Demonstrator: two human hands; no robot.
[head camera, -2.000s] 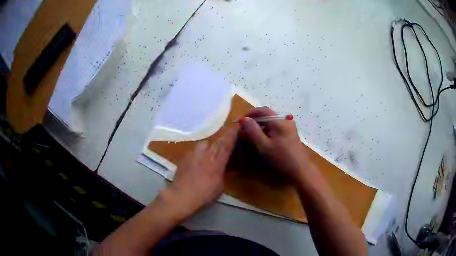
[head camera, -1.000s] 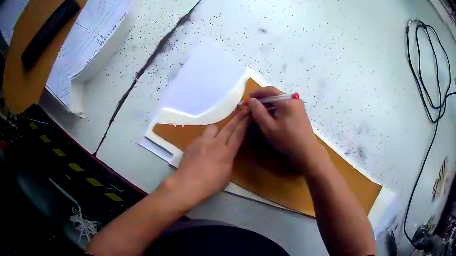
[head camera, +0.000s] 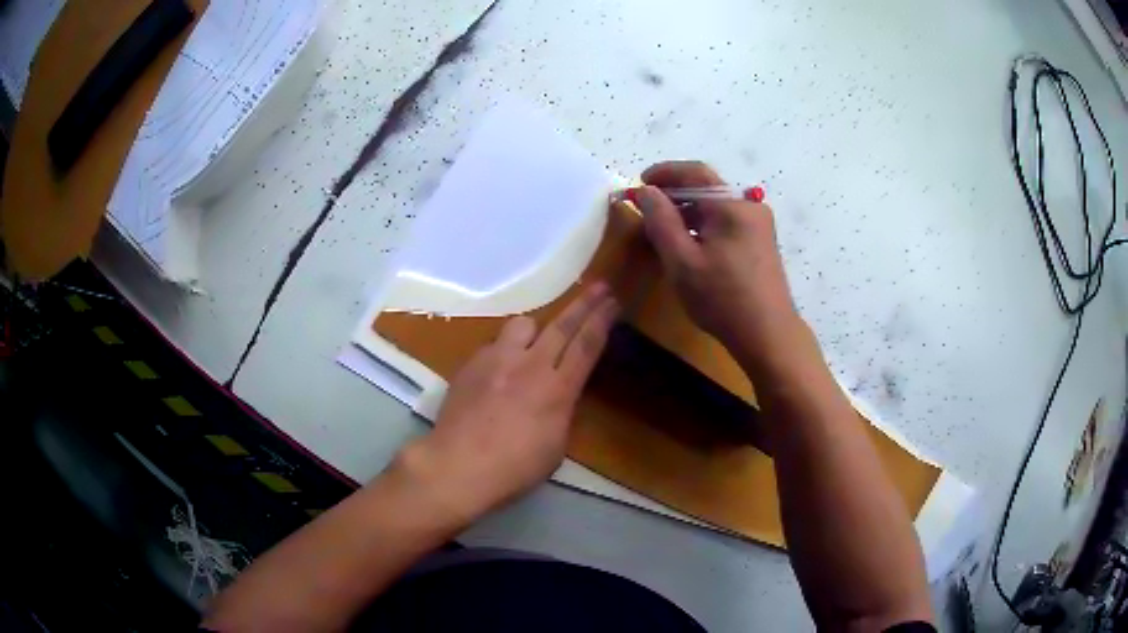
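Note:
A tan card pattern (head camera: 674, 464) lies on cream-white fabric plies (head camera: 563, 270), which show past its curved edge. A black pattern weight (head camera: 693, 386) lies on the card, partly hidden by my right forearm. My left hand (head camera: 513, 396) lies flat on the card with fingers spread near the curve, pressing on it and holding nothing. My right hand (head camera: 717, 247) grips a marking pen (head camera: 705, 194) with a clear barrel and red ends. The pen tip is at the card's upper corner, where the curve ends. A bluish-white paper sheet (head camera: 495, 186) lies beside the curve.
A second card pattern (head camera: 50, 204) with a black weight (head camera: 118, 87) lies on printed paper (head camera: 229, 87) at upper left. A dark seam (head camera: 334, 192) crosses the table (head camera: 804, 99). A looped black cord (head camera: 1045, 186) lies at right. Striped floor tape (head camera: 179, 404) shows at lower left.
My right hand and the pen have moved up along the card's curved edge to its upper corner, uncovering the black weight. My left hand has stayed on the card.

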